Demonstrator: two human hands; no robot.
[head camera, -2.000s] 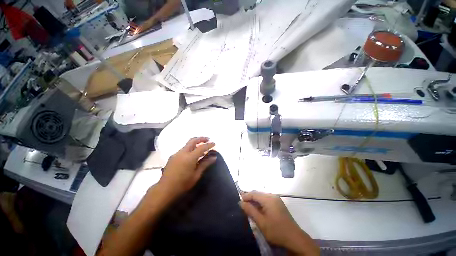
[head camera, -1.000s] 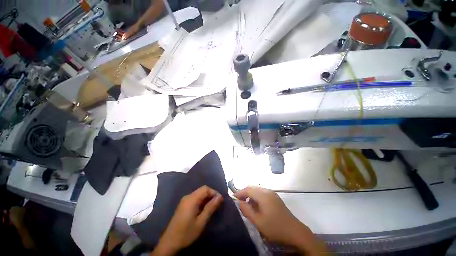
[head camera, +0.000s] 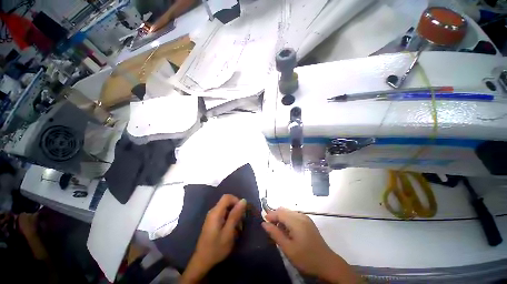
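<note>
A dark garment panel (head camera: 194, 222) lies on the white table in front of me, left of the needle area, with a pointed corner at its top. My left hand (head camera: 222, 224) pinches the panel's cloth between thumb and fingers. My right hand (head camera: 292, 233) is at the panel's right edge, with a small shiny curved metal tool (head camera: 265, 205) at its fingertips. The presser foot and needle area (head camera: 319, 180) of the white sewing machine (head camera: 361, 119) is up and to the right of my hands, apart from the panel.
Yellow-handled scissors (head camera: 410, 194) and a black-handled tool (head camera: 483, 216) lie right of the needle. Small dark cut pieces (head camera: 139, 166) lie under a white curved piece (head camera: 164, 117) at left. Paper patterns (head camera: 233, 55) spread behind. Another person's arm (head camera: 172, 15) shows at the top.
My left hand has come down from the panel's top edge to its middle, uncovering the pointed corner. The right hand stays by the right edge. The view has shifted slightly.
</note>
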